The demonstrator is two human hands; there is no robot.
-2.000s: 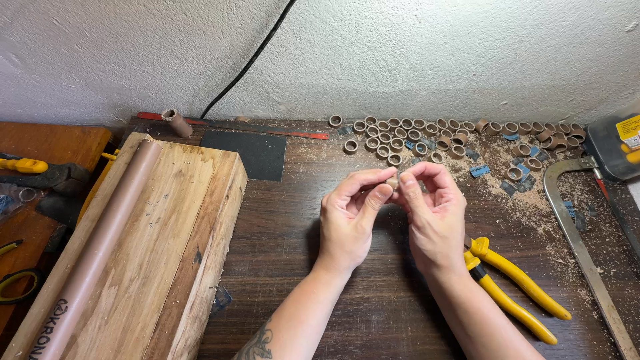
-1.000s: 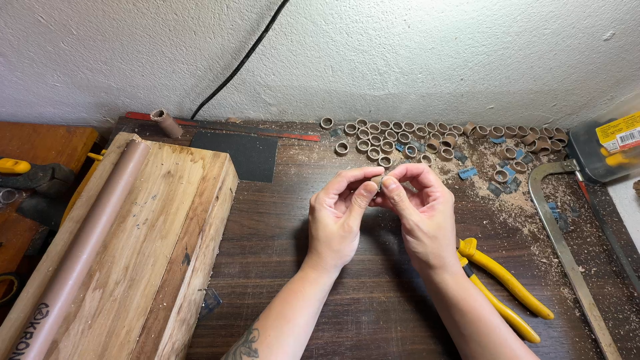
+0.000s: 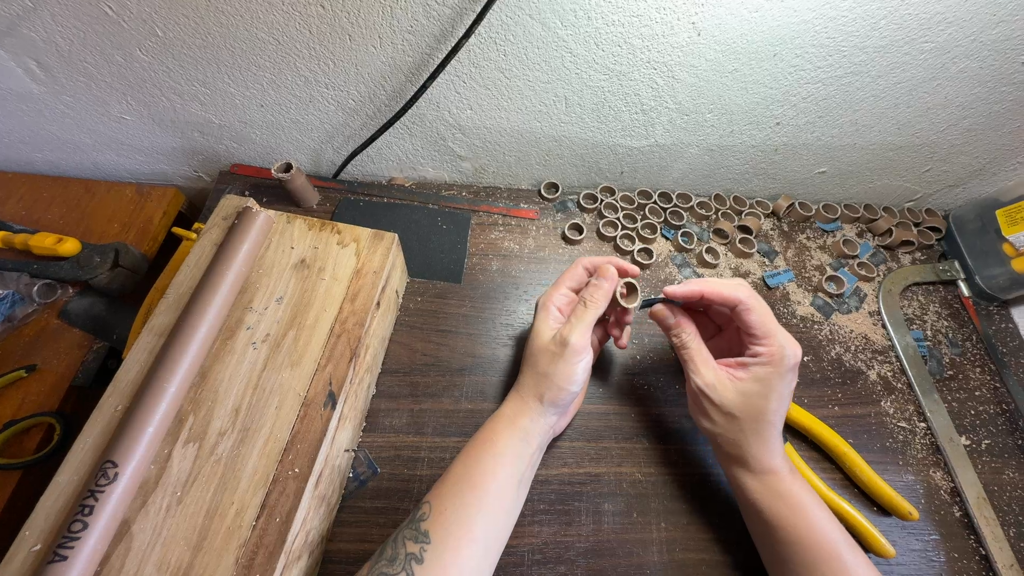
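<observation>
Between the thumb and fingers of my left hand [image 3: 572, 344] is a short brown plastic pipe ring [image 3: 628, 294], its open end turned toward me. My right hand [image 3: 732, 360] pinches a small dark piece of what looks like sandpaper [image 3: 656, 303], its tip close to the ring's right side. Beyond my hands, many similar cut rings [image 3: 646, 214] stand along the wall amid sawdust and small blue and dark scraps [image 3: 778, 278]. Yellow-handled pliers [image 3: 852, 464] lie partly hidden behind my right forearm.
A long brown Krona pipe [image 3: 172, 360] rests on a wooden block [image 3: 264, 344] at left. Behind it are a pipe offcut [image 3: 296, 186], a red saw blade [image 3: 496, 210] and a dark abrasive sheet [image 3: 424, 240]. A hacksaw frame [image 3: 928, 384] and a plastic case [image 3: 980, 240] are at right.
My hands were together around a small piece; now they are apart, with the ring showing in my left hand and the dark piece in my right.
</observation>
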